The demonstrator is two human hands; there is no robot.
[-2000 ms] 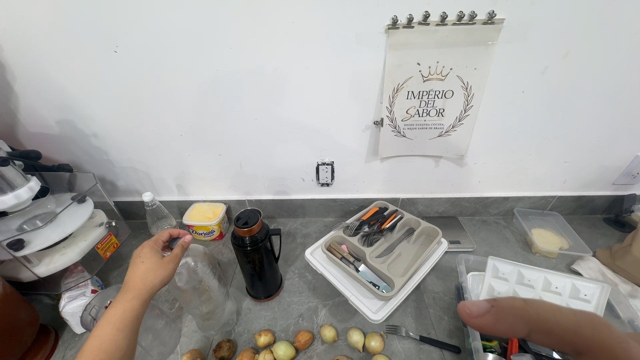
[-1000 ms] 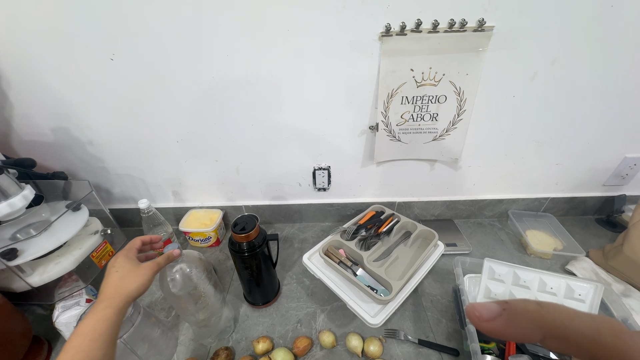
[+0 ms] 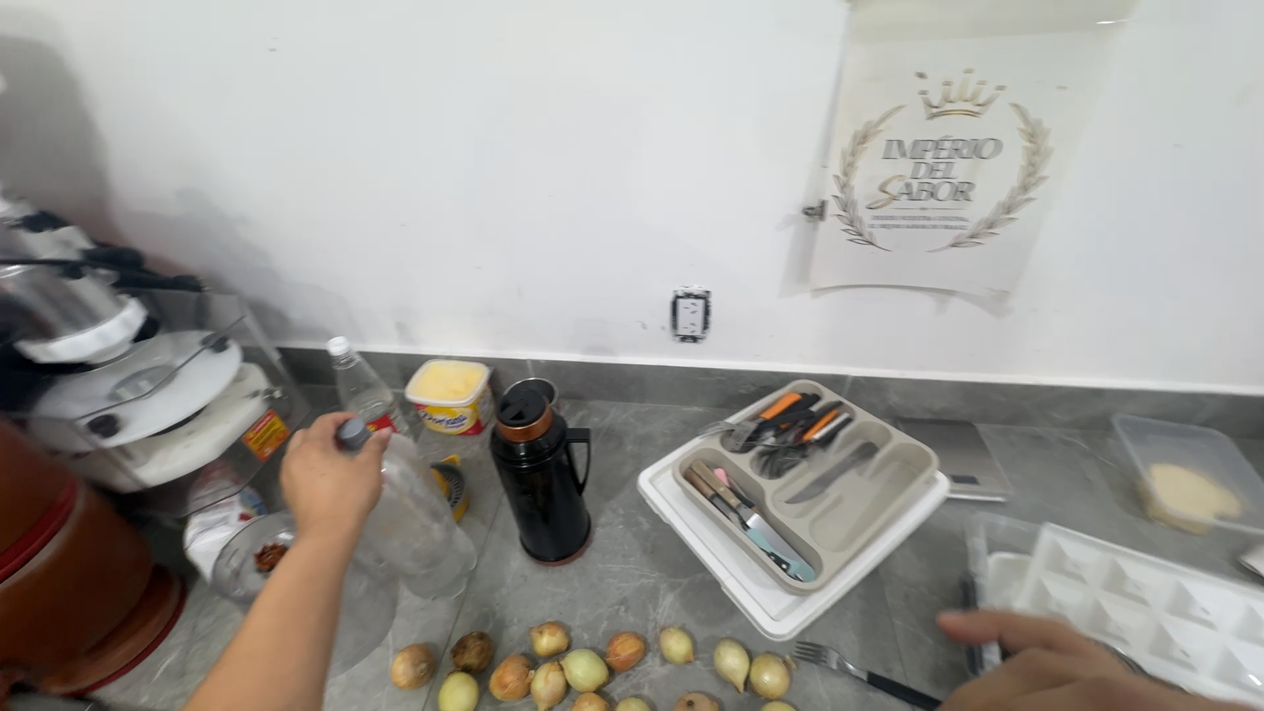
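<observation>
My left hand [image 3: 331, 479] has its fingers around the grey-capped neck of a large clear plastic bottle [image 3: 420, 523], which stands tilted on the counter. Behind it are a smaller clear bottle [image 3: 363, 387] with a white cap and a margarine tub [image 3: 449, 397]. A black thermos jug [image 3: 541, 484] stands to the right. My right hand [image 3: 1047, 667] shows in part at the lower right, beside a white ice-cube tray [image 3: 1145, 602]; whether it holds anything is not visible. A fork [image 3: 859, 674] with a black handle lies to its left.
Several onions [image 3: 587, 670] lie along the front. A grey cutlery tray [image 3: 889, 499] rests on a white lid [image 3: 765, 614]. A container with pale food [image 3: 1190, 489] is at the right. Brown pot [image 3: 69, 563] and food-processor parts [image 3: 138, 385] crowd the left. A power outlet [image 3: 690, 315] is on the wall.
My left hand has come onto the neck of the large bottle; earlier it was at or just above the bottle's top. The view has shifted somewhat.
</observation>
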